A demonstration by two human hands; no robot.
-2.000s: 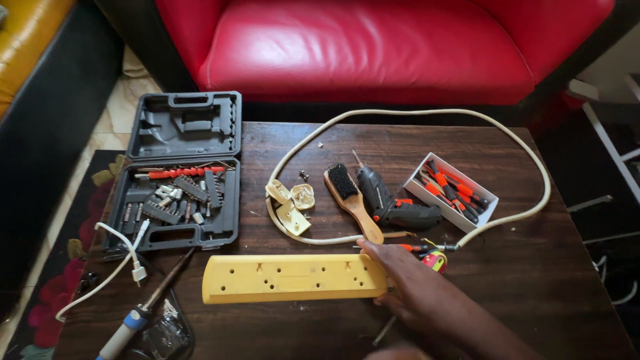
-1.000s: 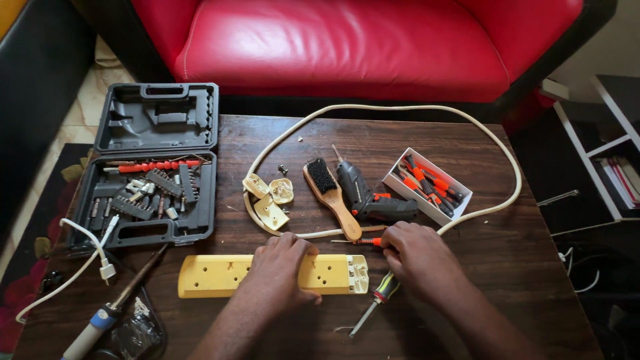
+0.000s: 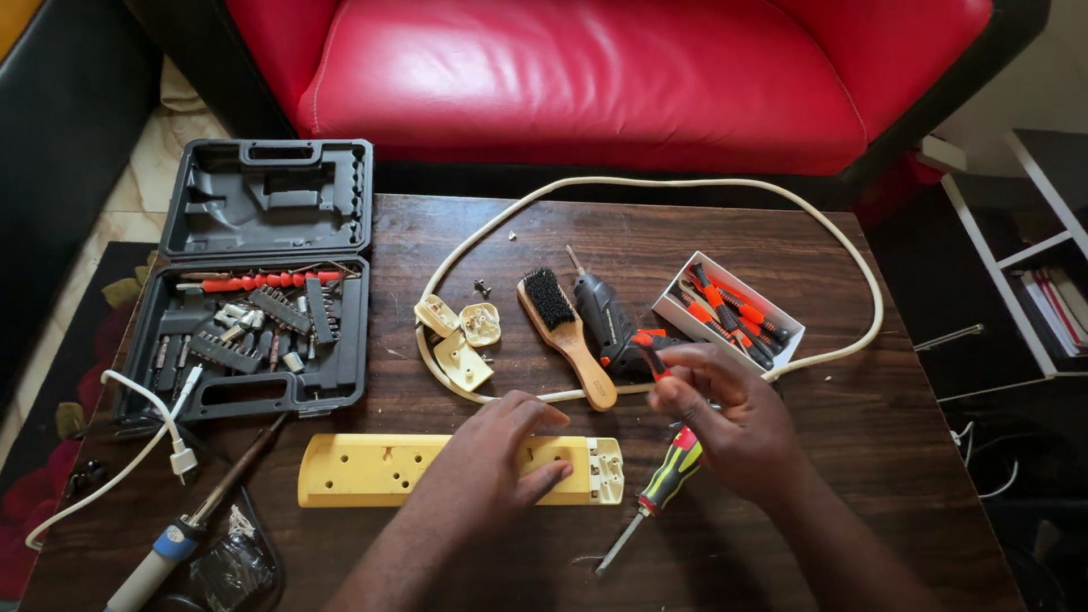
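Observation:
A yellow power strip (image 3: 365, 470) lies on the dark wooden table, its right end uncovered with terminals showing. My left hand (image 3: 510, 450) is over its middle, fingers apart; whether they touch it I cannot tell. My right hand (image 3: 722, 408) pinches a small orange-and-black screwdriver (image 3: 654, 357) by its handle, raised above the table. Beneath that hand lies a yellow-and-black screwdriver (image 3: 667, 476). Beyond are a wooden brush (image 3: 571, 338), a black cordless screwdriver (image 3: 603, 314) and a white box of orange-and-black screwdrivers (image 3: 663, 308). Cream plug parts (image 3: 463, 361) sit beside a white cable (image 3: 680, 182).
An open black tool case (image 3: 365, 331) with bits stands at the left. In front of it lie a soldering iron (image 3: 183, 535), a white charging cable (image 3: 136, 381) and a plastic bag (image 3: 234, 565). A red sofa (image 3: 586, 85) borders the table's far side.
My left hand has come into view and now is over the strip. My right hand has left the strip's right end and lifted a small orange-and-black screwdriver. That end was hidden by my hand earlier.

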